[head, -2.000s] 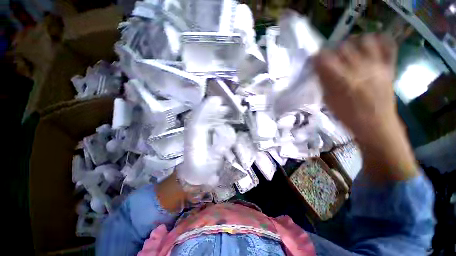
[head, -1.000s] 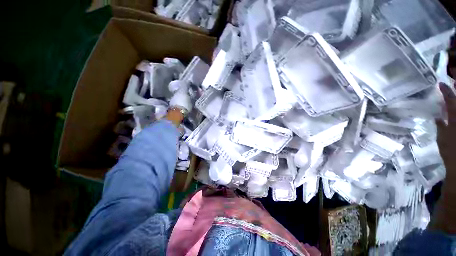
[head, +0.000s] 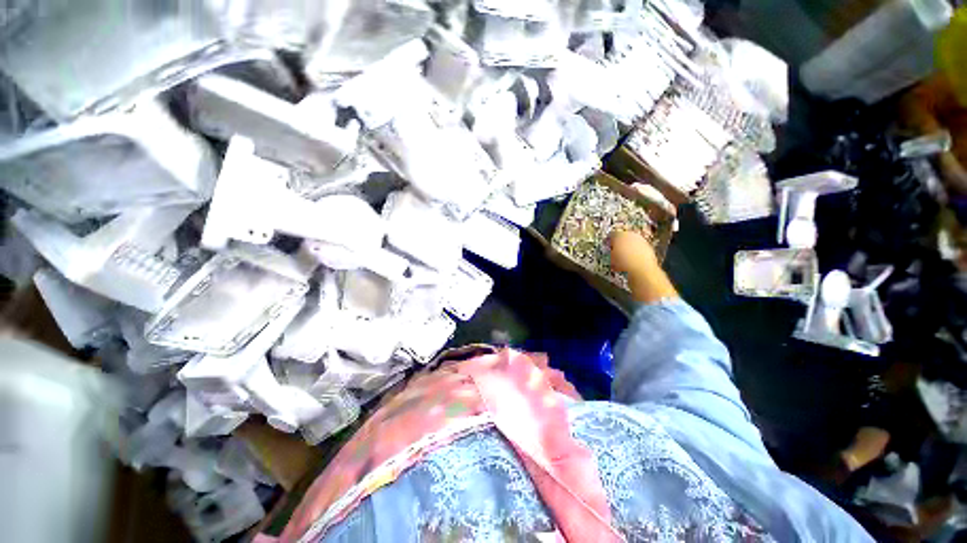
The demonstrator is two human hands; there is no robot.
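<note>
My right hand (head: pixel 633 255) is bare and reaches into a small open carton (head: pixel 660 217) of tiny hardware (head: pixel 589 225). Its fingertips are down among the pieces, so I cannot tell whether they hold any. A big heap of white moulded parts (head: pixel 350 228) lies in front of me and to the left. A framed, tray-like white piece (head: pixel 228 302) lies at its near side. A large blurred white shape (head: pixel 48 445) is close to the camera at the lower left edge. My left hand cannot be made out.
Thin white pieces (head: pixel 679 138) stand in rows just behind the small carton. Several white parts with round ends (head: pixel 836 292) lie apart on the dark surface at the right. A brown carton edge (head: pixel 281 451) shows below the heap, near the pink apron.
The view has swung to the right. My right hand, at the right edge before, is now in the small carton. My left hand, over the large carton before, has left the view.
</note>
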